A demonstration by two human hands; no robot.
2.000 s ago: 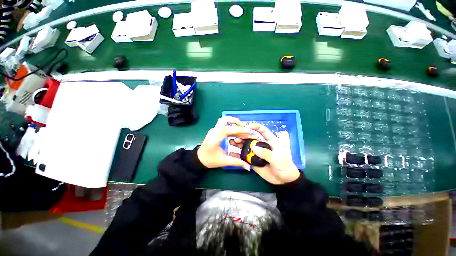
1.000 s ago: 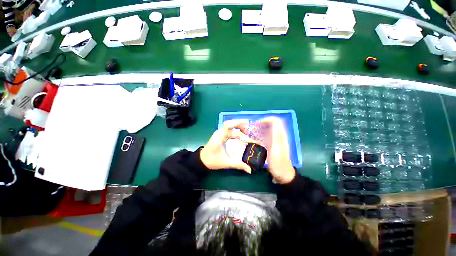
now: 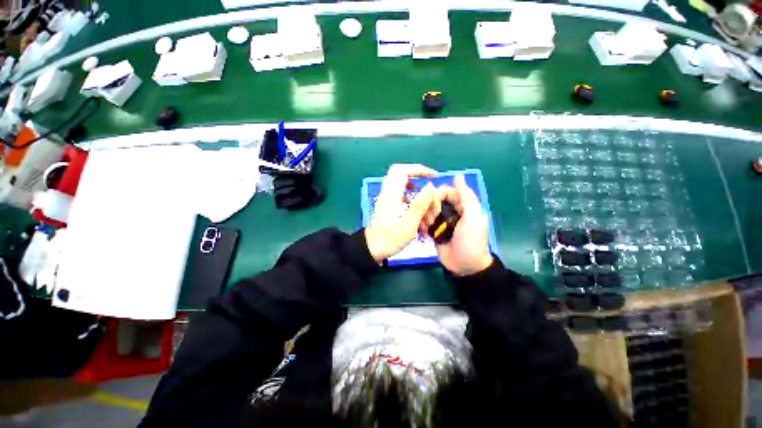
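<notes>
A black unit with orange trim [image 3: 444, 222] is held over the blue parts bin [image 3: 491, 236]. My right hand [image 3: 469, 236] is closed around the unit. My left hand [image 3: 398, 221] is beside it, its fingers bent towards the unit; whether it grips the unit or a small part is hidden by the fingers. Small white bits show in the bin between the hands. The clear blister tray [image 3: 618, 188] lies on the right, with black parts [image 3: 593, 279] in its near left pockets.
A tool holder [image 3: 288, 153] with blue handles stands against a black bundle [image 3: 296, 191]. A smartphone [image 3: 210, 266] and white sheet [image 3: 125, 226] lie left. Units [image 3: 432, 101] and white boxes [image 3: 414, 35] are on the belt. A cardboard box [image 3: 727, 334] is below right.
The unit has moved from my left hand into my right hand and is tilted differently. My hands have come together, a little farther forward. Boxes and units on the belt have shifted left.
</notes>
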